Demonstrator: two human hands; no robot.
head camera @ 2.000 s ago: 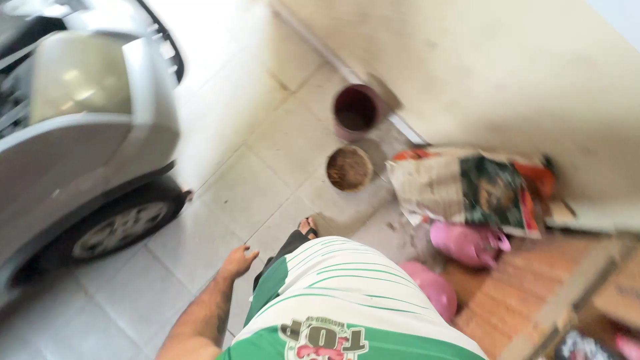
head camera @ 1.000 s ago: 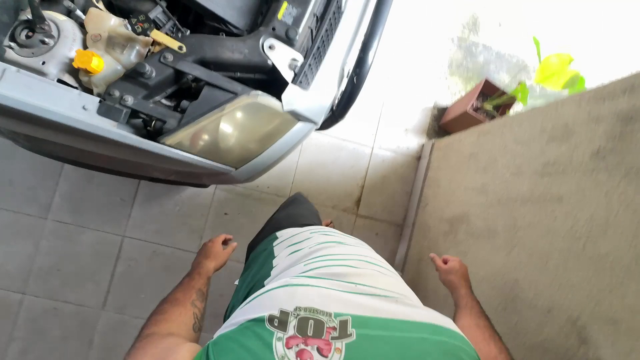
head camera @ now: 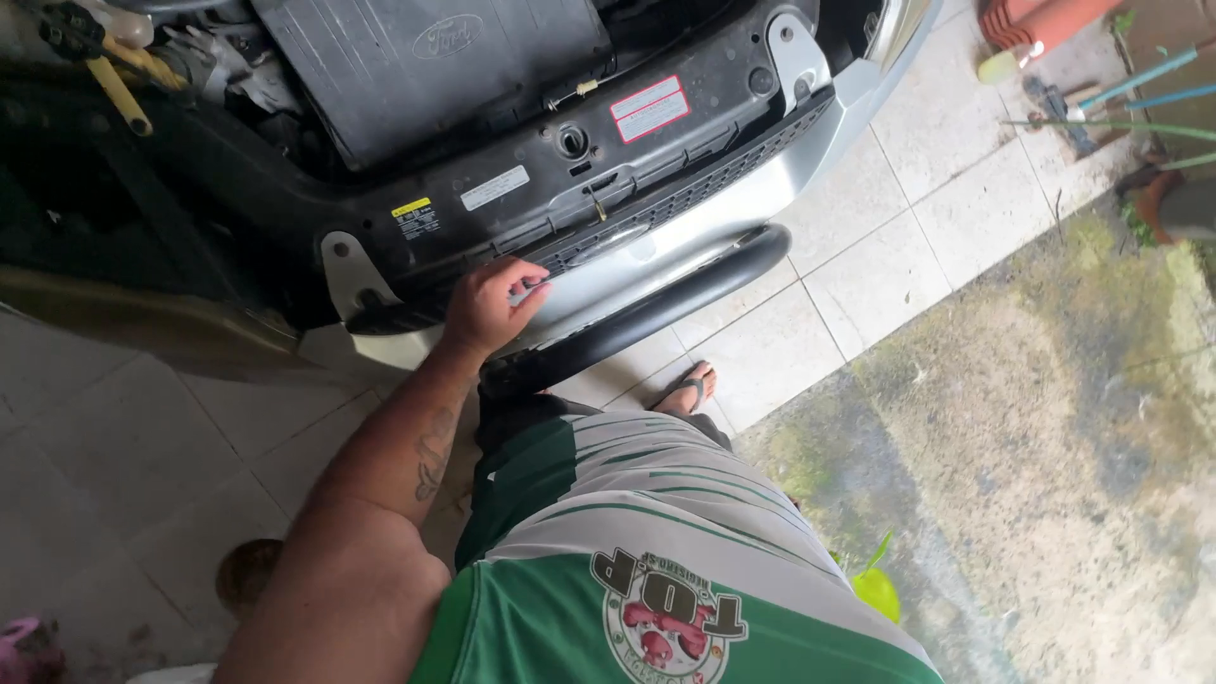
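My left hand (head camera: 496, 302) is over the front edge of a silver Ford car, with its fingers loosely curled and nothing visible in them. It is close to the front grille (head camera: 693, 176); whether it touches the car cannot be told. Beyond it lies the uncovered engine bay with a black engine cover (head camera: 437, 66) and the black front crossmember (head camera: 532, 157), which bears several labels. A black tubular bumper bar (head camera: 665, 309) runs below the grille. My right hand is out of view.
A foot in a flip-flop (head camera: 692, 388) stands on the floor tiles (head camera: 845, 275) by the bar. Terracotta roof tiles (head camera: 1040, 21) and blue-handled tools (head camera: 1140, 76) lie at the upper right. A round container (head camera: 249, 573) is at the lower left, a pink object (head camera: 28, 646) beside the edge.
The view has swung to the car's front, and the engine cover and bumper bar are now seen. My left hand has come up to the car's edge; my right hand has left the view.
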